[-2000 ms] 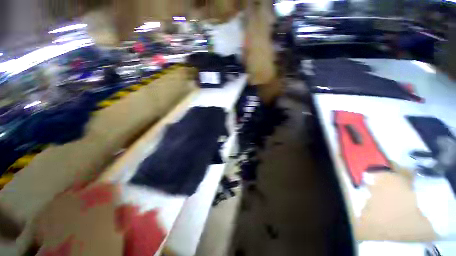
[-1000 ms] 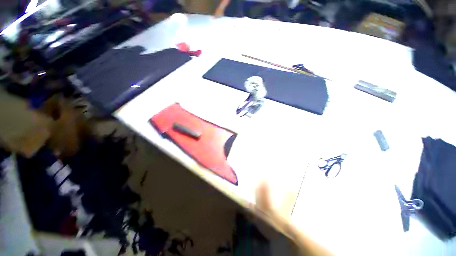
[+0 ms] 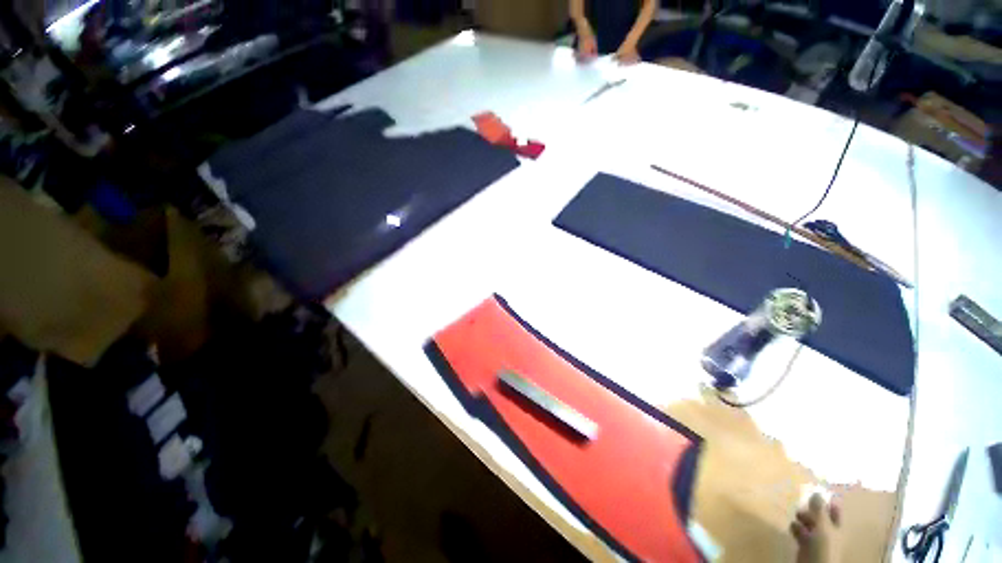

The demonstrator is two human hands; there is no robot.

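Observation:
A red-orange template (image 3: 588, 445) lies on a dark cloth panel (image 3: 683, 478) near the table's front edge, with the cloth showing as a dark border. A grey metal bar (image 3: 547, 405) lies on the template. A small pale strip (image 3: 704, 541) is at the template's lower right end. My right hand (image 3: 815, 526) is small and blurred at the bottom right, over a brown patch right of the template and apart from it. A whitish spot is at its fingertips; I cannot tell if it is held. My left hand is not in view.
An electric cutter (image 3: 758, 335) stands beside a long dark stack (image 3: 758, 269). A wooden stick (image 3: 725, 201) lies behind it. Dark cloth (image 3: 363, 198) and small red pieces (image 3: 503, 132) are at left. Scissors (image 3: 939, 522) lie at right. A person's hands (image 3: 607, 53) are at the far edge.
The view has swung from the aisle to the table, and the template looks closer and larger. The blurred hand now shows further right in the picture, with fingers visible.

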